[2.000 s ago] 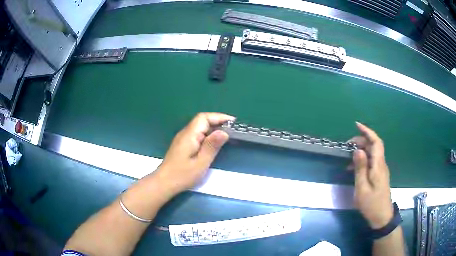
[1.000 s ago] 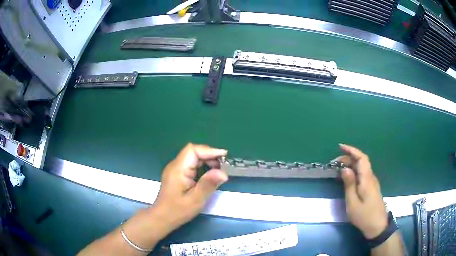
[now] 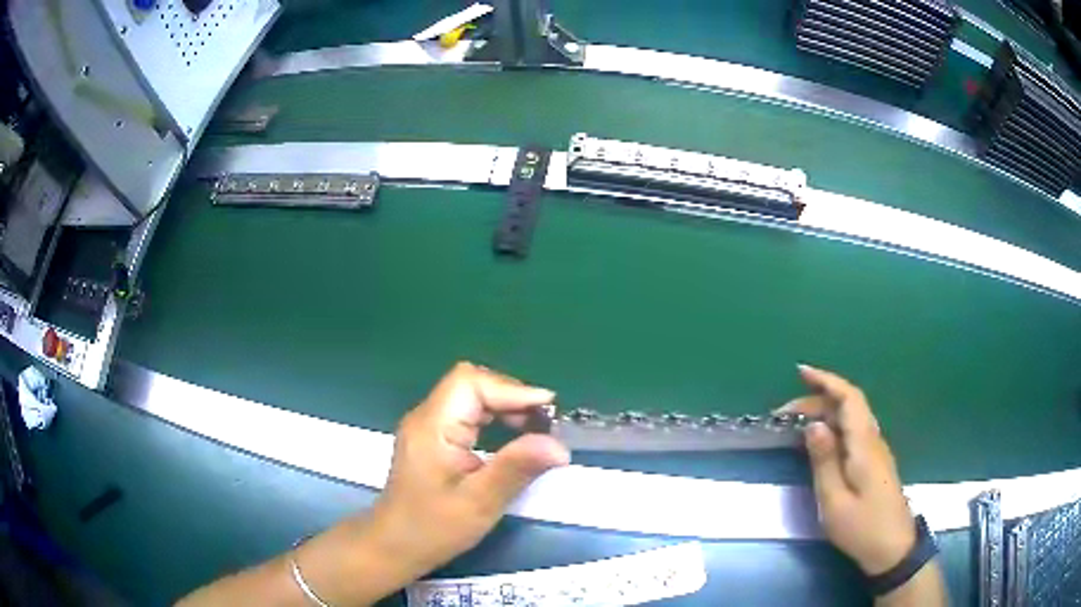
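Note:
A long grey carrier fixture (image 3: 682, 434) with a row of studs along its top edge is held level between my hands, above the green bench by the near rail. My left hand (image 3: 456, 468) pinches its left end between thumb and fingers. My right hand (image 3: 856, 474) holds its right end, with one fingertip raised. The fixture's underside is hidden. A white patterned strip sheet (image 3: 569, 581) lies at the near edge, partly cut off by the picture.
Stacked fixtures (image 3: 685, 178) lie on the far rail, beside a black locating block (image 3: 519, 204). Another studded fixture (image 3: 294, 191) lies left. The bench machine (image 3: 178, 59) with its emergency stop (image 3: 53, 344) stands left. Metal bars (image 3: 989, 551) are lower right; dark ribbed stacks (image 3: 875, 38) are far right.
The held fixture and both hands are lower in the view. The studded fixture at left has shifted right, and the plain grey bar beyond the far rail has moved left to the machine.

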